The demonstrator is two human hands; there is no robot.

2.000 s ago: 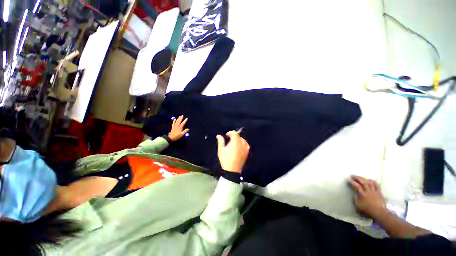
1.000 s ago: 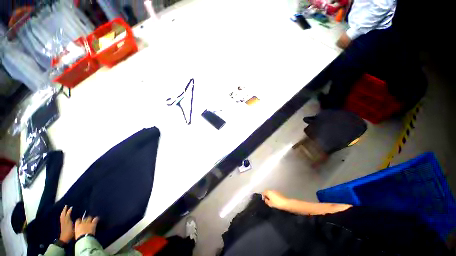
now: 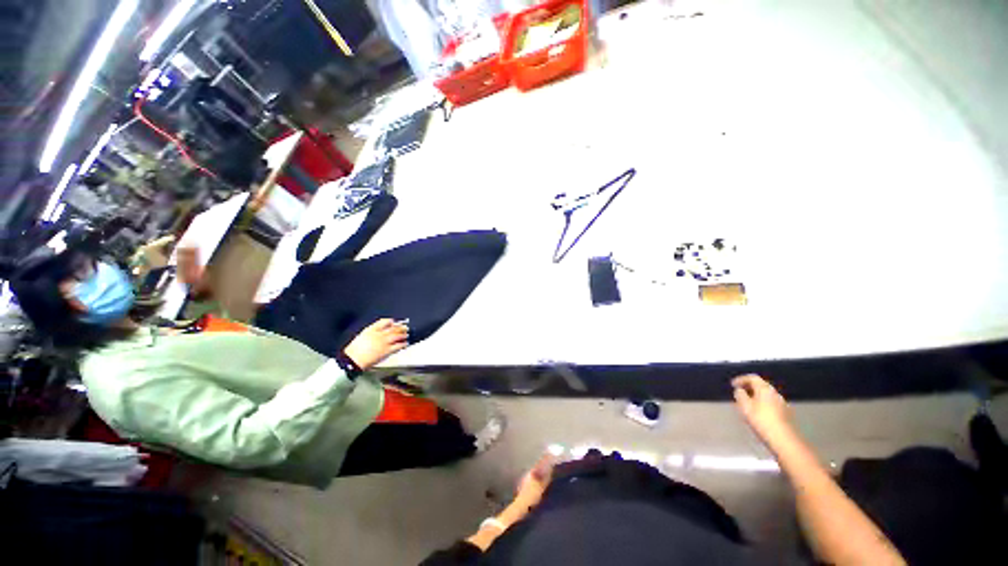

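Dark cloth [image 3: 630, 509] lies low in front of me, near my lap. My left hand [image 3: 536, 483] is at its left edge, small and blurred; I cannot tell whether it grips the cloth. My right hand [image 3: 758, 400] is raised right of the cloth, just below the table's front edge, with its fingers bent close together. No held thing can be made out in it. A black phone [image 3: 604, 281], scattered small dark pieces [image 3: 705, 260] and an orange-brown box [image 3: 723, 293] lie on the white table [image 3: 840, 188].
A black hanger [image 3: 594, 215] lies behind the phone. At left, a masked person [image 3: 232, 387] has a hand on a dark coat [image 3: 387, 282] on the table. Red baskets [image 3: 549, 46] stand at the back. A small white object with a dark top [image 3: 643, 411] is below the table edge.
My view has swung left, bringing the other person's face and upper body back in. My right hand has left the dark cloth's edge and is now up beside the table edge. My left hand has come into view.
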